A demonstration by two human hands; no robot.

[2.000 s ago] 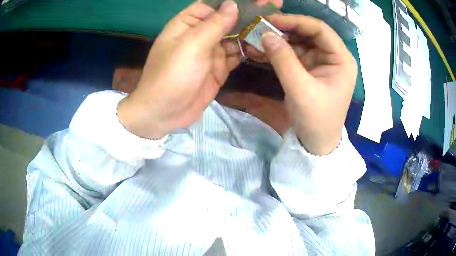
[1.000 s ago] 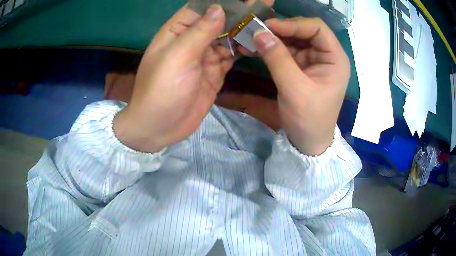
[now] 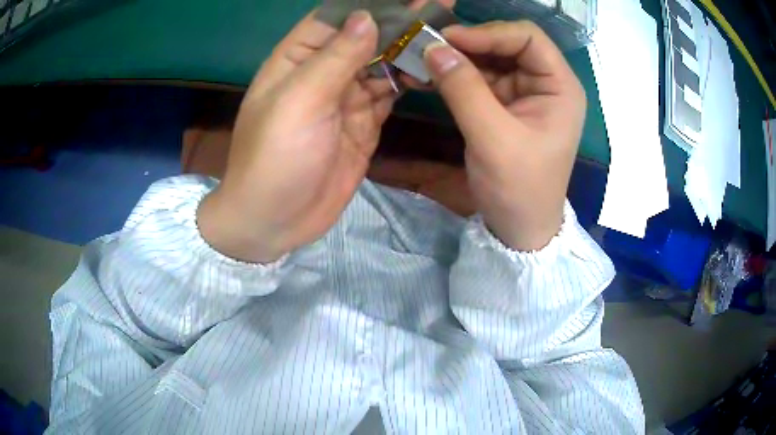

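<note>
A small silver-white pouch cell (image 3: 413, 59) with an amber band on its left edge is pinched between the thumb and fingers of my right hand (image 3: 515, 123). Short thin leads stick out at its amber end, toward my left fingers. My left hand (image 3: 302, 136) holds a dark grey adhesive pad (image 3: 393, 19) under its thumb. The pad lies behind the cell, and its top is cut off by the frame's upper edge. The cell's amber edge overlaps the pad in view; whether they touch I cannot tell.
A green mat (image 3: 196, 51) spans the bench. Clear trays stand at the upper left (image 3: 38, 12) and back right (image 3: 562, 12). White liner strips (image 3: 630, 127) and a sheet with grey pieces (image 3: 683, 76) lie at the right. A yellow line (image 3: 749, 51) runs beyond them.
Both hands have moved slightly left with the cell and pad since the earliest frame. The cell now shows less of its face past my right thumb. Both grips persist.
</note>
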